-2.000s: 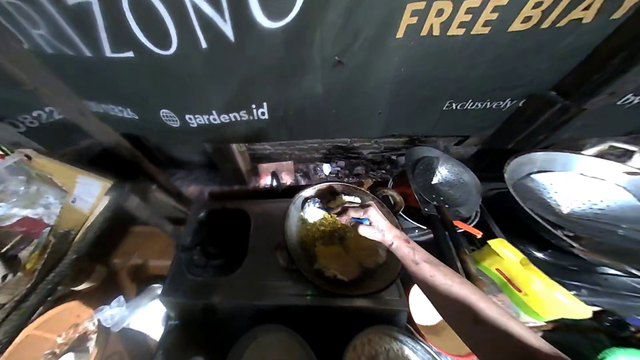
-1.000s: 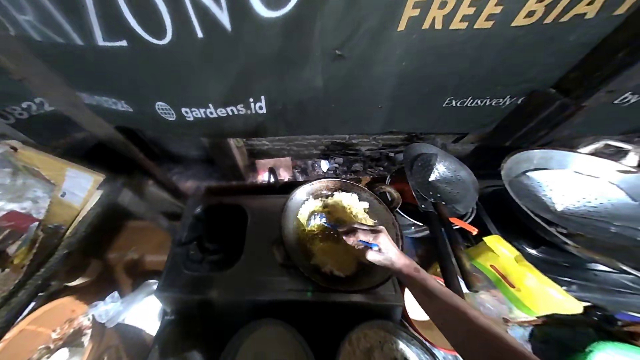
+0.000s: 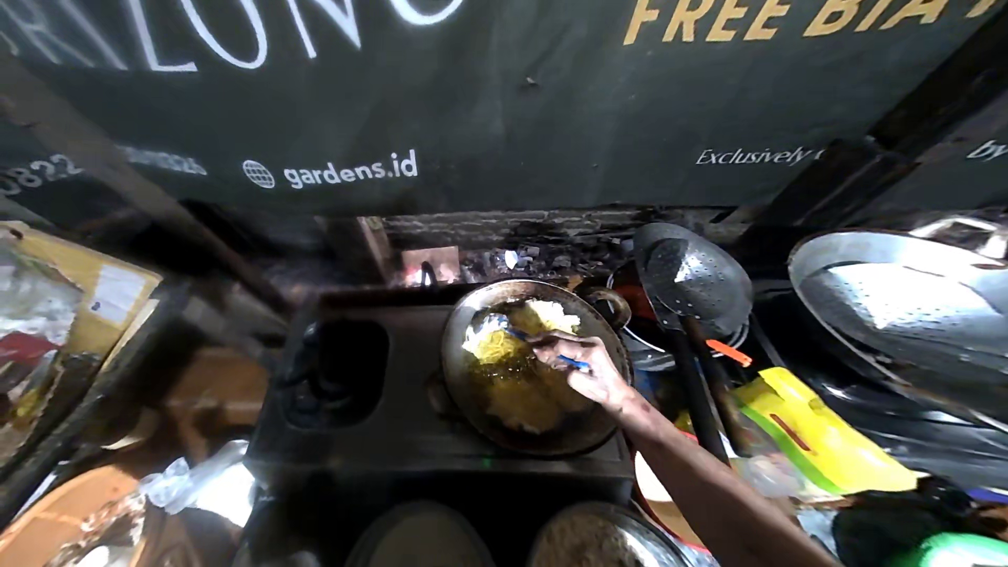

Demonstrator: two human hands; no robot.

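My right hand (image 3: 579, 364) is closed around a thin utensil with a blue handle (image 3: 573, 363), above a dark round wok (image 3: 459, 394). The utensil's tip, at the left, meets pale yellow food (image 3: 498, 344) in the wok. More pale food (image 3: 551, 315) lies near the far rim, and a flatter yellowish piece (image 3: 526, 405) sits toward the near side in what looks like oil. The wok rests on the right side of a dark two-burner stove (image 3: 417, 394). My left hand is out of view.
Perforated skimmers (image 3: 693, 279) lie across a pot right of the wok. Beyond are a large metal pan (image 3: 906, 244) and a yellow packet (image 3: 827, 433). Bowls (image 3: 421, 535) stand at the near edge, an orange basin (image 3: 47, 512) at lower left. A dark banner (image 3: 535, 118) hangs behind.
My right hand has shifted within the wok's area, and the utensil's tip is now at the pale food on the left. The food lies differently in the wok.
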